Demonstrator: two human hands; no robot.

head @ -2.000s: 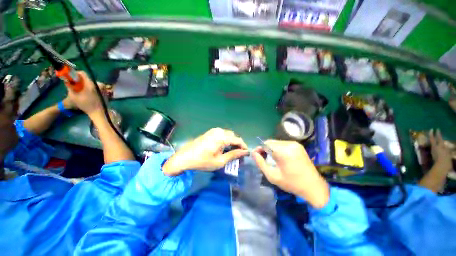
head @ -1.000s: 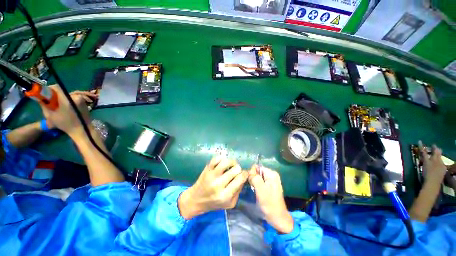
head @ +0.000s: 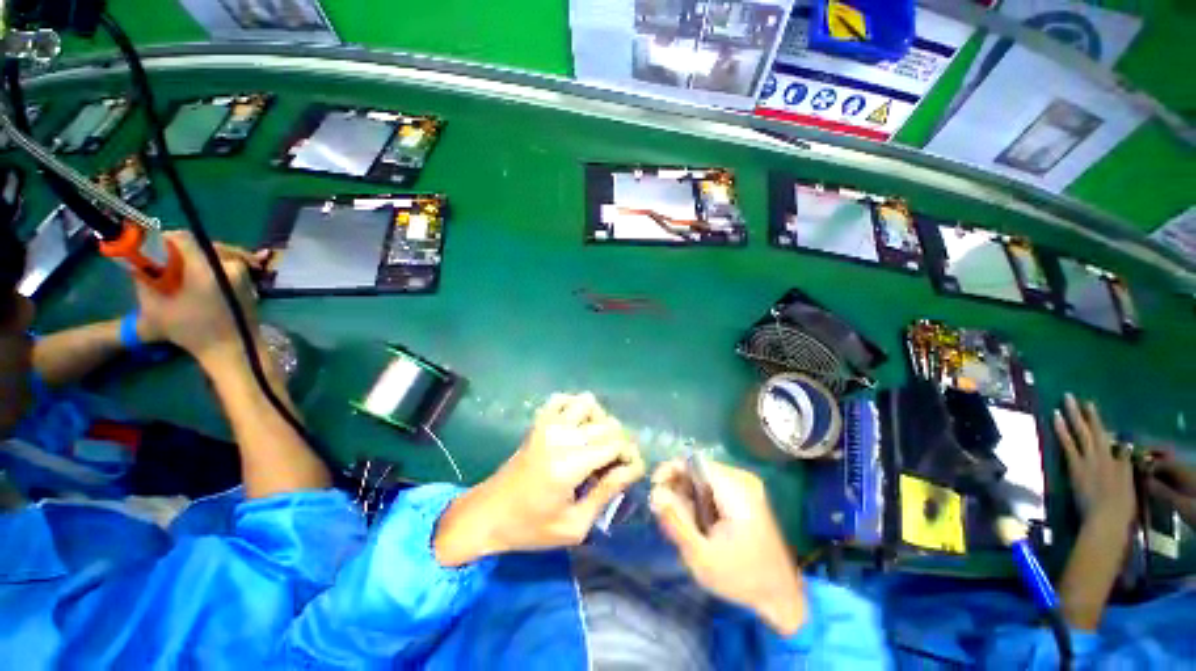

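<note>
My left hand and my right hand are close together at the bench's near edge, fingers curled. A small pale, thin piece shows below my left fingers. A thin greyish piece shows between the fingers of my right hand. Both are too small and blurred to name. The solder spool stands left of my left hand, with a thin strand of solder wire running toward my left wrist. A few red lead wires lie on the green mat beyond my hands.
Tablet assemblies lie along the back of the bench. To the right are a fume fan, a tape roll, the blue soldering station, a yellow sponge and the soldering iron. A left neighbour's hand holds an orange screwdriver. Another person's hands are at right.
My hands have moved slightly apart, and the thin pieces at my fingers show more. The camera view has shifted a little. The right neighbour's hand has spread flat.
</note>
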